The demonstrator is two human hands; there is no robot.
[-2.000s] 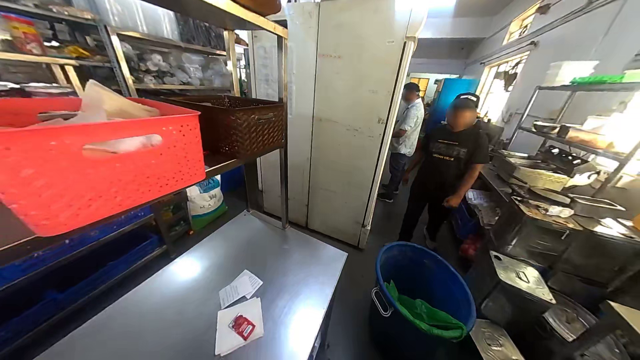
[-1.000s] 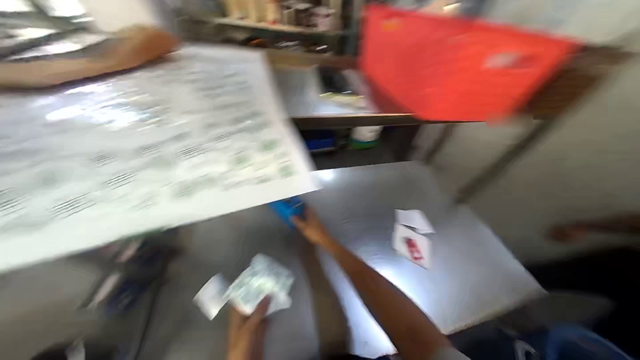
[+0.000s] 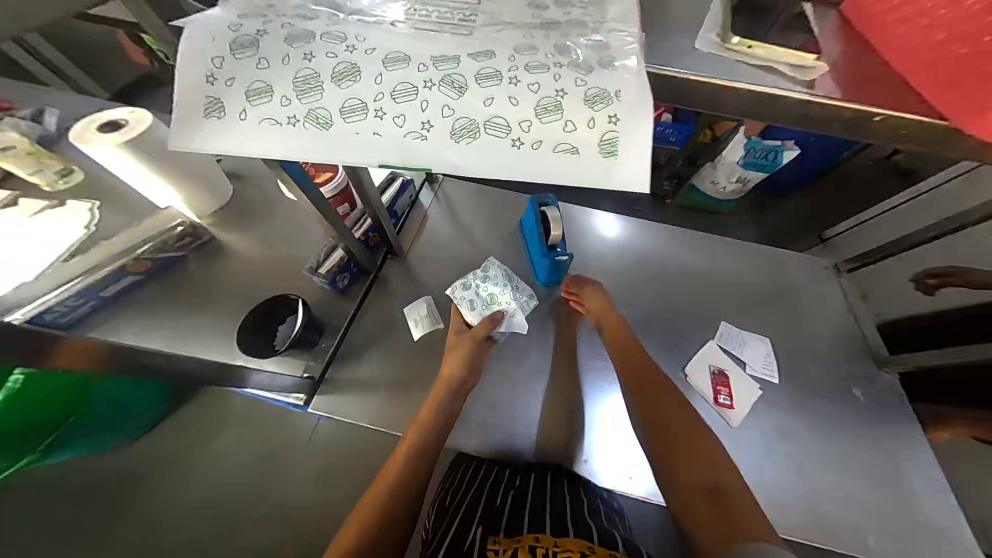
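My left hand (image 3: 471, 339) holds a folded packet of burger-printed wrapping paper (image 3: 494, 291), thumb on top and fingers beneath. My right hand (image 3: 587, 296) is at the front end of a blue tape dispenser (image 3: 547, 242), its fingertips close together near the cutting edge; whether they hold a piece of tape cannot be told. Left of the packet lies a small printed slip (image 3: 423, 318). Both hands are over the steel table (image 3: 651, 310). What is inside the packet is hidden.
A stack of burger-printed sheets (image 3: 411, 93) overhangs the upper shelf. To the right lie paper slips (image 3: 748, 349) and a napkin with a red sachet (image 3: 721, 387). On the left are a black cup (image 3: 273, 325), a white roll (image 3: 147, 159) and a film box (image 3: 108, 267). Another person's hand (image 3: 952, 279) shows at right.
The view has swung widely from the room to the table. Since one second ago, my left hand still holds the packet, and my right hand remains by the tape dispenser.
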